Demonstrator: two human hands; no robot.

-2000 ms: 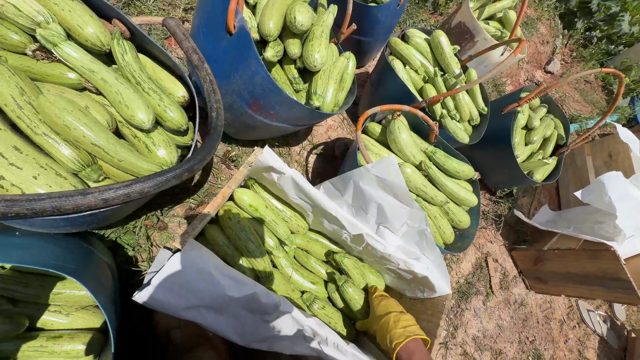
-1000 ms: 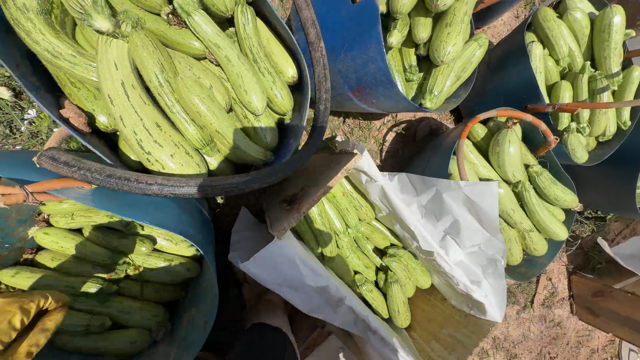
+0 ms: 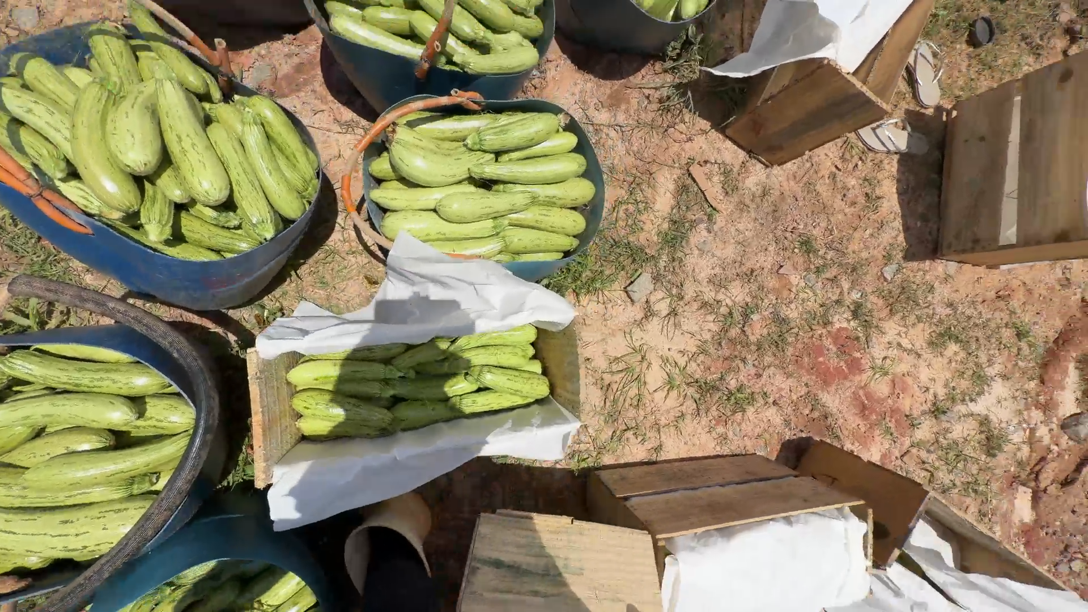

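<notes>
Neither of my hands shows in the head view now. A wooden crate (image 3: 274, 408) lined with white paper (image 3: 425, 293) stands left of centre, with light green striped zucchini (image 3: 425, 382) lying in rows inside it. Its right end is bare wood. Just above it is a blue tub with an orange handle (image 3: 591, 204), filled with zucchini (image 3: 484, 204). At the lower left, a large blue tub with a black hose-like rim handle (image 3: 191, 382) holds bigger zucchini (image 3: 76, 459). Part of another blue tub (image 3: 229, 540) of zucchini shows at the bottom edge.
More zucchini tubs stand at the upper left (image 3: 212, 285) and top (image 3: 382, 64). Wooden crates lie at the lower right (image 3: 722, 501), one lined with paper (image 3: 765, 565). Other crates stand at the top right (image 3: 799, 110) and right edge (image 3: 977, 170), near sandals (image 3: 925, 72). Sandy ground with grass lies between.
The gloved hand seen at the zucchini crate, then over the lower-left tub, is out of view now. The view has swung, showing more ground and crates to the right.
</notes>
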